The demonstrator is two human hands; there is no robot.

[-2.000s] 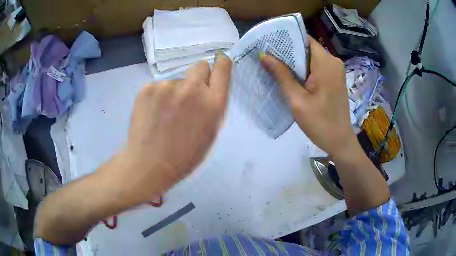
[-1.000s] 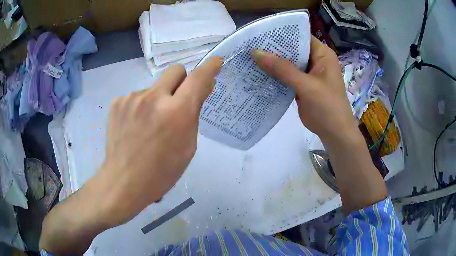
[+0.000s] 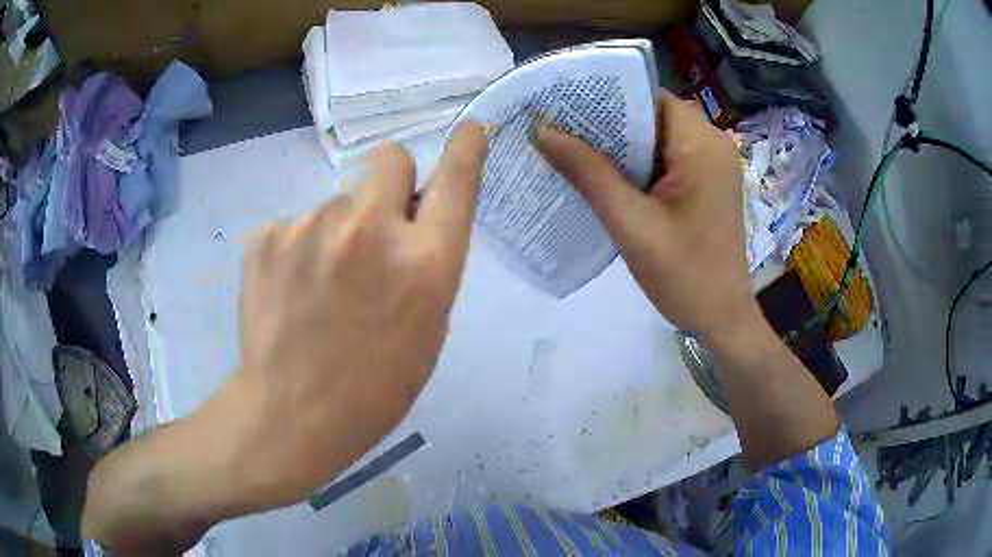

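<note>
The iron shoe point(image 3: 555, 207), a pointed plate with a pale rim and a grey dotted and ribbed face, is held tilted above the white table. My right hand point(image 3: 674, 207) grips its right side, thumb across the face and fingers behind. My left hand point(image 3: 348, 305) is at its left edge, index fingertip against the face near the rim. The other left fingers are curled, and whether they hold the edge is hidden.
A folded white cloth stack point(image 3: 419, 60) lies at the far edge. Lilac and blue garment pieces point(image 3: 103, 163) are at left. A grey strip point(image 3: 368, 471) lies near my left wrist. An iron's metal sole point(image 3: 699, 364) shows beside my right forearm. Cables point(image 3: 905, 136) hang at right.
The shoe first swung to face me more broadly, then tipped back and moved slightly down. My left fingertip has shifted along its left side. My right hand keeps its grip.
</note>
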